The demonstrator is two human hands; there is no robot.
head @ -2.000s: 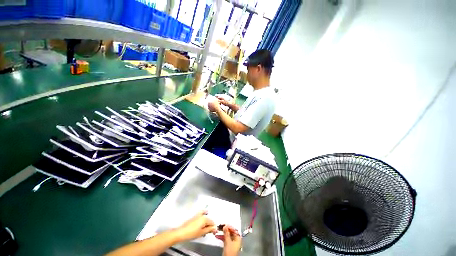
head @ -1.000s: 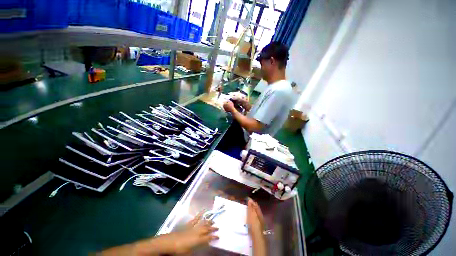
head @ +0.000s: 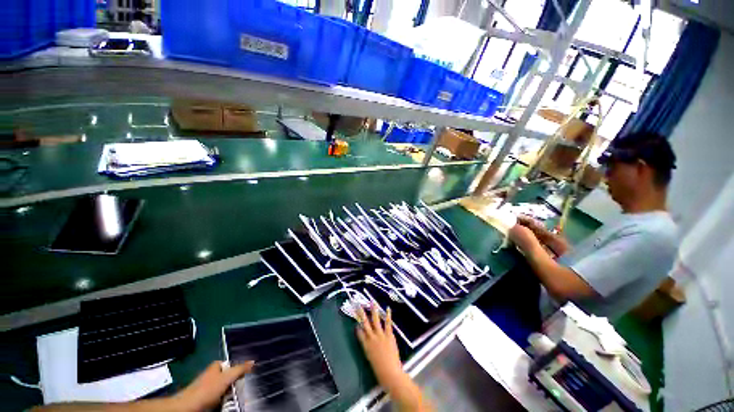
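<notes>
My left hand grips the left edge of a small solar panel, thumb on its black face. The panel lies face up at the green bench's front. My right hand has its fingers spread over a coiled white cord at the near edge of the stacked panels; whether it touches the cord is unclear. The stack lies in overlapping rows with white edges and cords. To the left, a black-faced panel lies over a white-backed panel.
The metal-framed test box is at lower right, with the bench meter beside it. A person works at the right. Blue bins stand on the shelf above. Another black panel lies farther left.
The view has swung left. My hands have moved from the test box to the green bench. My left hand now holds a panel face up; the white-backed panel is gone from the box's visible part.
</notes>
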